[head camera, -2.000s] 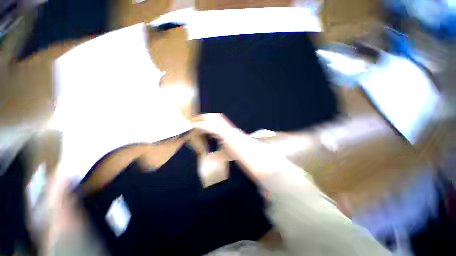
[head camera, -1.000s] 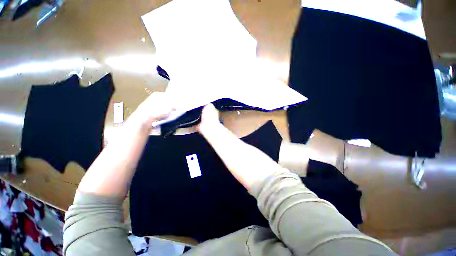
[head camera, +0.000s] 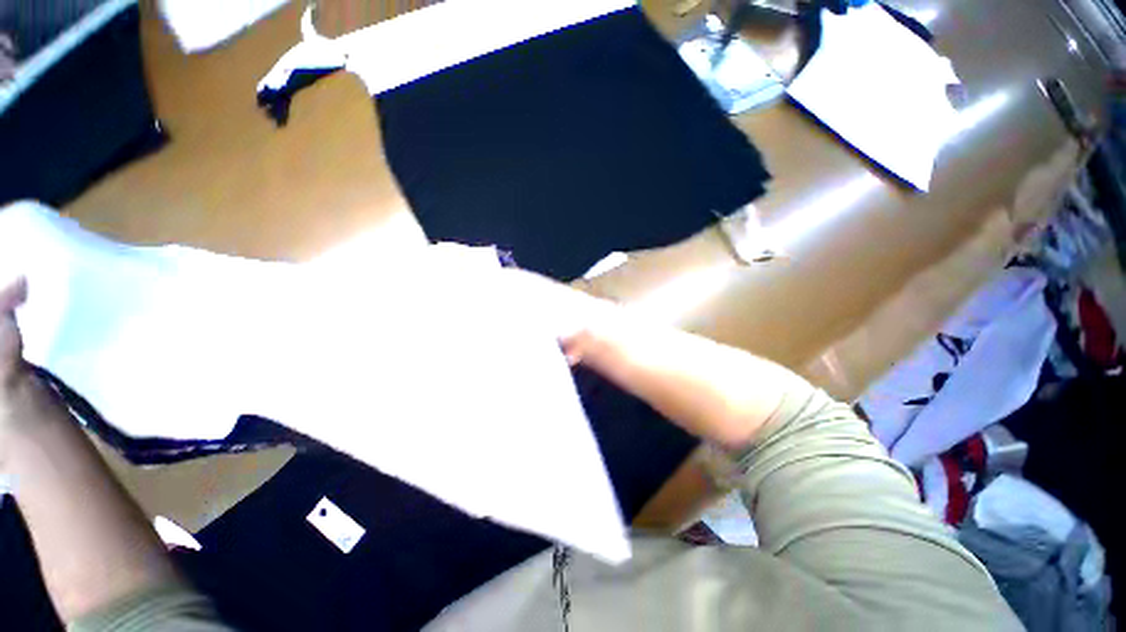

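Observation:
A large white paper pattern [head camera: 333, 333] with a thin dark rim of cloth plies under its near left edge is held across the front. My left hand [head camera: 12, 327] grips its left end at the frame's edge, partly cut off. My right hand [head camera: 587, 349] holds its right edge, fingers partly hidden. Below it lies a dark cut panel stack [head camera: 420, 553], partly covered by the paper, with a small white ticket [head camera: 336, 525] on it.
A dark panel stack [head camera: 556, 148] with a white strip [head camera: 494, 37] lies beyond. Another dark stack [head camera: 87, 105] is at far left, a white-topped piece [head camera: 874, 93] at far right. Fabric scraps [head camera: 975, 358] lie below the table edge at right.
The white pattern with its dark plies has come nearer and now spans the front, over the ticketed dark stack. My hands have moved apart. The view has turned to the right.

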